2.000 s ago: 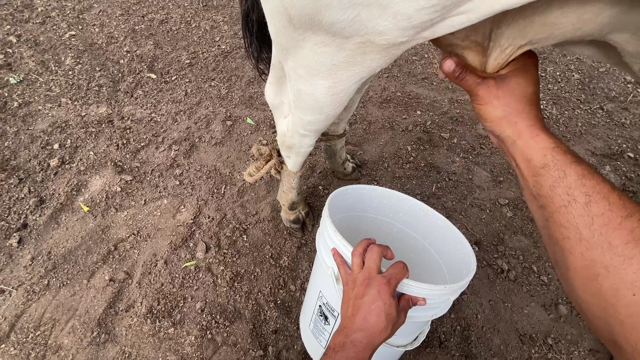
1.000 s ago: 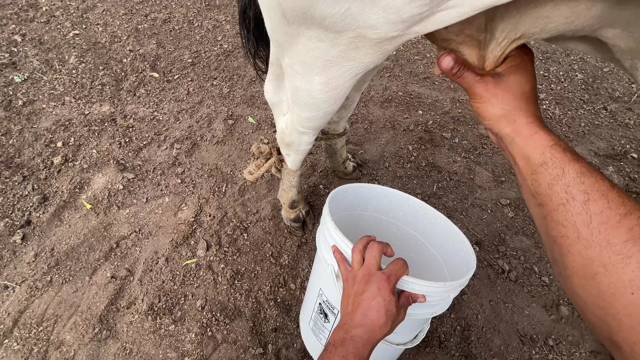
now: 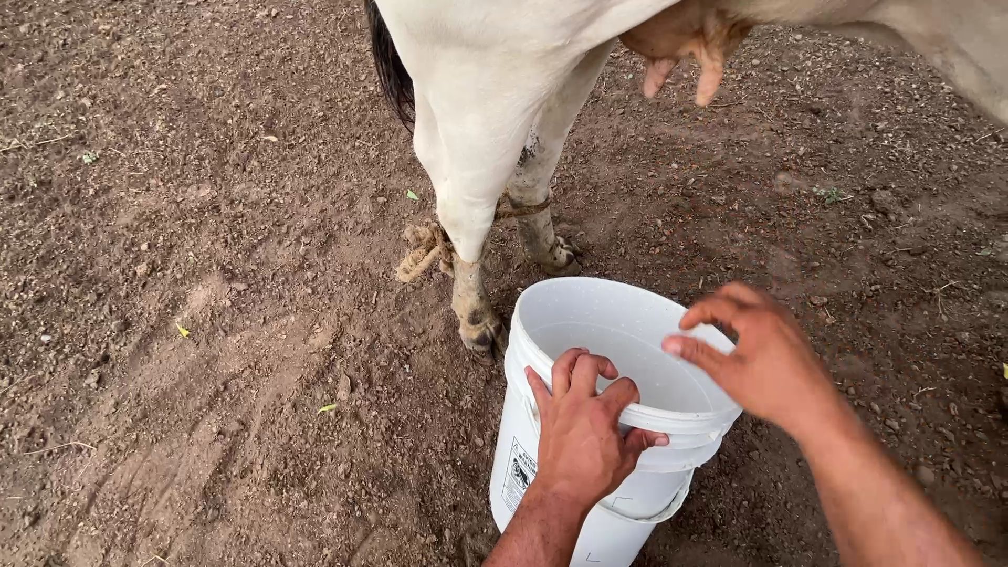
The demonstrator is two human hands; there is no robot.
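Note:
My left hand (image 3: 587,429) grips the near rim of a white plastic bucket (image 3: 622,480), its fingers hooked over the edge. Above the bucket's right rim is my right hand (image 3: 752,354), slightly blurred, fingers curled and apart with nothing between them. The bucket leans a little, and its inner wall shows; how much it holds I cannot tell. A white cow (image 3: 488,94) stands beyond it, with its udder (image 3: 681,35) and teats hanging at the upper right of centre. Neither hand touches the udder.
The cow's hind legs stand just behind and left of the bucket. A rope (image 3: 425,250) is tied around them, bunched at the nearer leg. A dark tail (image 3: 388,67) hangs at the upper left of the leg. Bare dirt ground (image 3: 197,339) with small stones and leaves surrounds everything.
My right hand has let go of the udder and come down to the bucket's right rim, so the teats now show. My left hand has stayed on the near rim.

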